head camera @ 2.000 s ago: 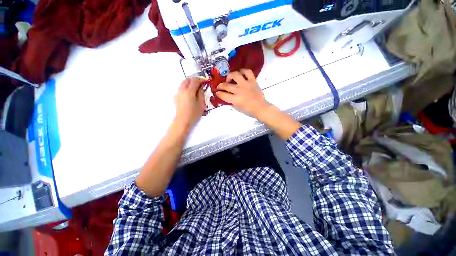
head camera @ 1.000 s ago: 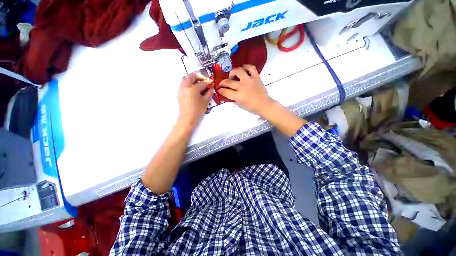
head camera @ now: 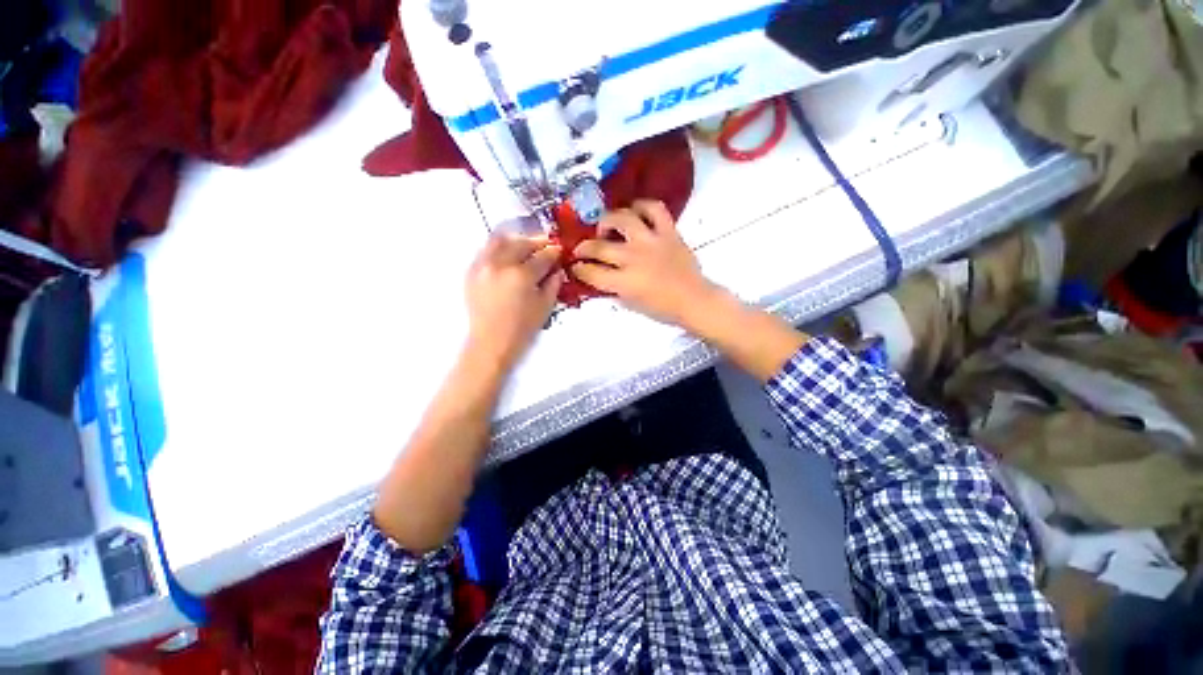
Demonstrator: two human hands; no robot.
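A white sewing machine [head camera: 699, 90] with a blue stripe and "JACK" lettering stands over the table. A dark red garment piece [head camera: 656, 176] lies under its needle area and comes forward between my hands. My left hand [head camera: 512, 293] pinches the cloth edge with its fingertips, just in front and left of the presser foot. My right hand [head camera: 643, 268] has bent fingers on the cloth, right of the needle area. The needle tip and the exact stitching spot are hidden by fingers and machine parts.
Dark red garments [head camera: 238, 86] are heaped at the back left of the white table [head camera: 290, 330]. Red-handled scissors [head camera: 753, 131] lie under the machine arm, beside a dark blue strap [head camera: 851, 198]. Khaki garments [head camera: 1095, 382] are piled at right. Red cloth lies below the table at left.
The view has shifted slightly. Both hands stay at the needle area, with small finger movements on the red cloth. No clear movement of the cloth shows.
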